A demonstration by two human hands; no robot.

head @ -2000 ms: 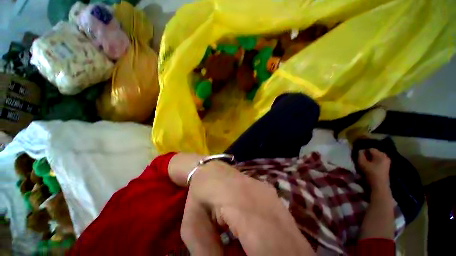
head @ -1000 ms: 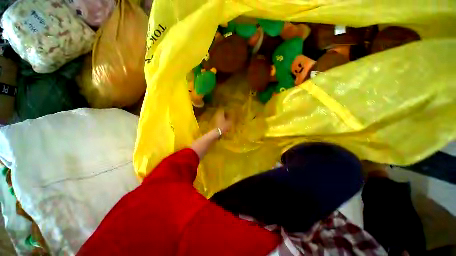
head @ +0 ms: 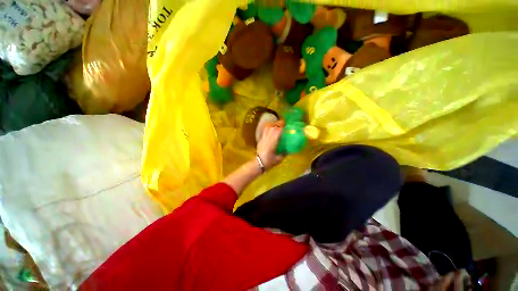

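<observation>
My left hand point(head: 270, 145), with a bracelet at the wrist, reaches into the open yellow plastic sack point(head: 184, 131) and is closed around the middle of a plush toy. The toy's green part point(head: 293, 132) with a small yellow ball points right, and its brown base with white trim shows on the left. The toy is slightly blurred, and my fingers are partly hidden. More green, orange and brown plush toys point(head: 250, 45) lie deeper in the sack. My right hand is not in view.
A white sack point(head: 74, 176) lies at left, an orange-yellow bag point(head: 116, 62) and a printed clear bag point(head: 37, 34) behind it. My dark-clad knee point(head: 352, 176) is against the yellow sack's near side. A checked apron point(head: 375, 256) covers my lap.
My left hand was low in the sack with no toy visible in it; it has moved slightly right and now holds a plush toy. The view has shifted a little.
</observation>
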